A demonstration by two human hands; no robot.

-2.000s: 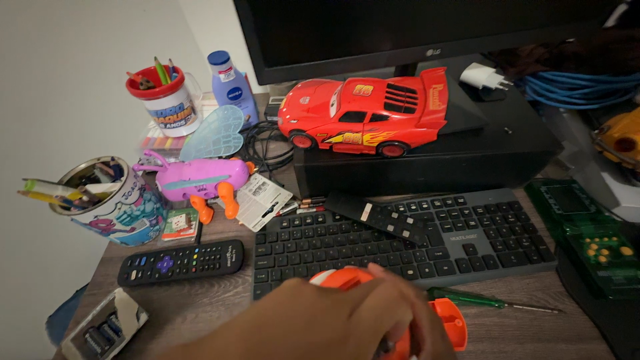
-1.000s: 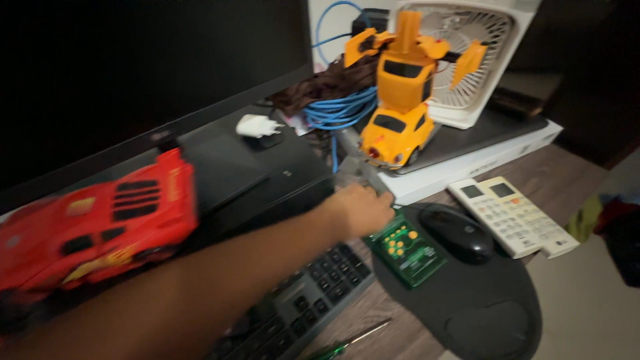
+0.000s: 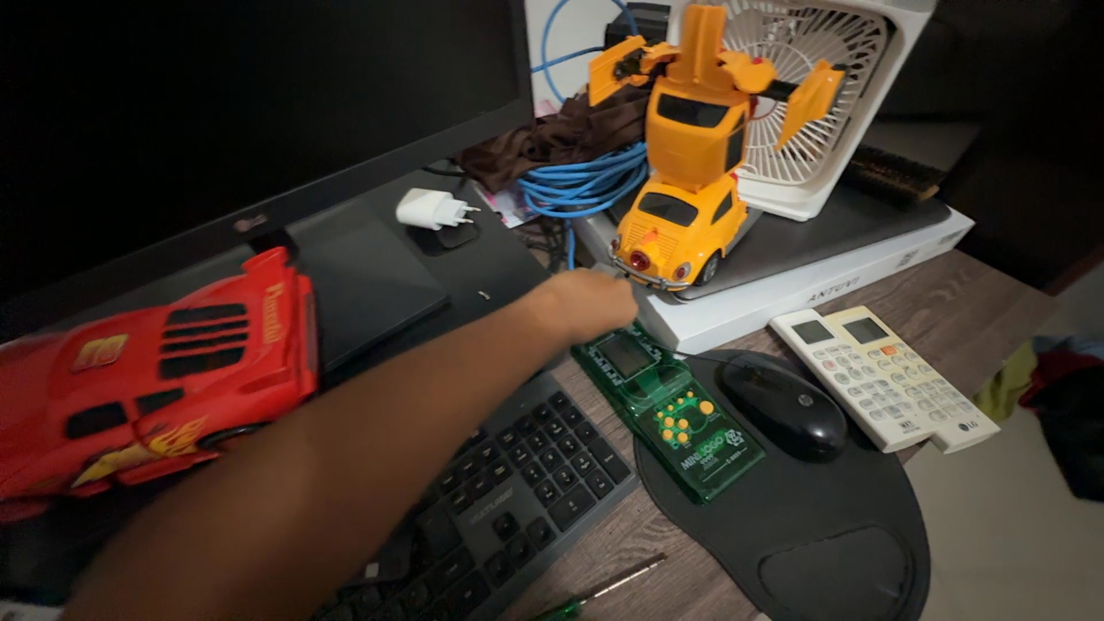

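My left hand (image 3: 591, 304) is at the centre, its arm stretching from the lower left. Its fingers are curled down beside the edge of the white box, just above the top end of a green translucent handheld game (image 3: 668, 414); blur and the hand itself hide whether it grips anything. Behind it stands a yellow toy car-robot (image 3: 681, 190) with raised panels. A red toy race car (image 3: 164, 379) sits at the left, beyond my forearm. Below the hand lies a black keyboard (image 3: 535, 483), partly covered by my arm. My right hand is out of view.
A white fan (image 3: 806, 194) and a dark laptop-like slab rest on a white box (image 3: 828, 297). Nearby are a black mouse (image 3: 780, 405), mouse pad (image 3: 828, 517), two remotes (image 3: 888, 379), a white plug adapter (image 3: 435, 209), coiled blue cable (image 3: 591, 181), a screwdriver (image 3: 604, 591) and a monitor (image 3: 250, 112).
The view has swung right. Two seconds ago the hand was over an orange object in front of the keyboard; since one second ago it has stayed near the top of the green game.
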